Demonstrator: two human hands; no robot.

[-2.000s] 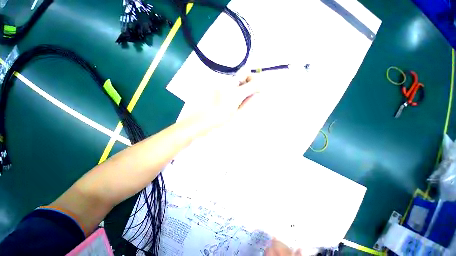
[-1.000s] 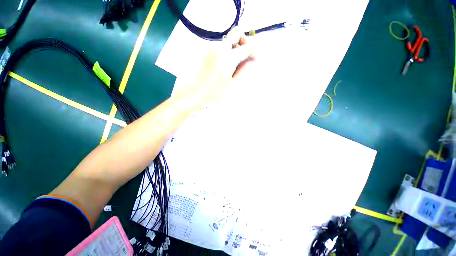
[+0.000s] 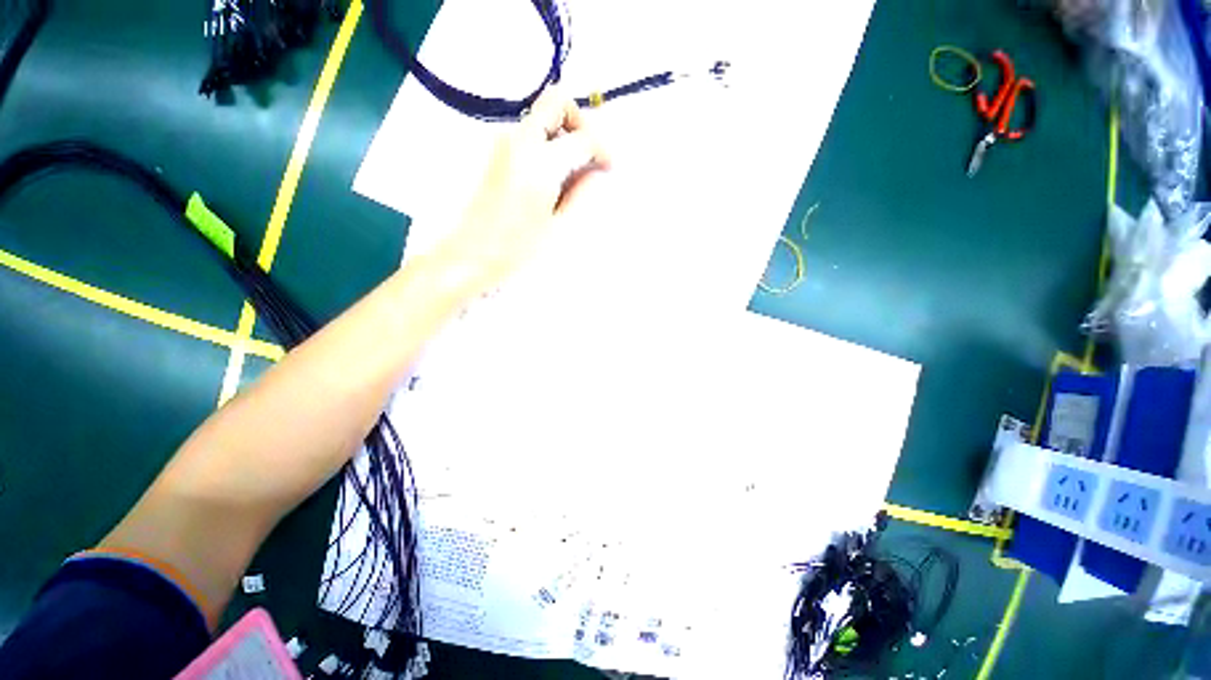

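Note:
A dark wire harness (image 3: 472, 104) curves over a glare-washed white sheet (image 3: 744, 120) at the top. Its branch end (image 3: 640, 88), with a small yellow tape band, points right toward small pieces at its tip. My left hand (image 3: 551, 166) reaches in from the lower left, its fingertips at the harness beside the band. The thumb is apart from the fingers; glare hides whether they grip the harness. My right hand is out of view. A harness drawing (image 3: 531, 585) lies below, with thin wires (image 3: 385, 518) of another harness over its left edge.
Red-handled cutters (image 3: 999, 113) and a rubber band (image 3: 954, 68) lie at the upper right. A coiled wire bundle (image 3: 850, 604) lies at the lower right, near a power strip (image 3: 1129, 508). A pink-framed card (image 3: 246, 651) is by my left sleeve. Clear bags (image 3: 1162, 279) lie at the right.
The view has shifted, showing more of the right side. My left hand has moved closer to the harness by the yellow band. A hand at the bottom edge has left the picture.

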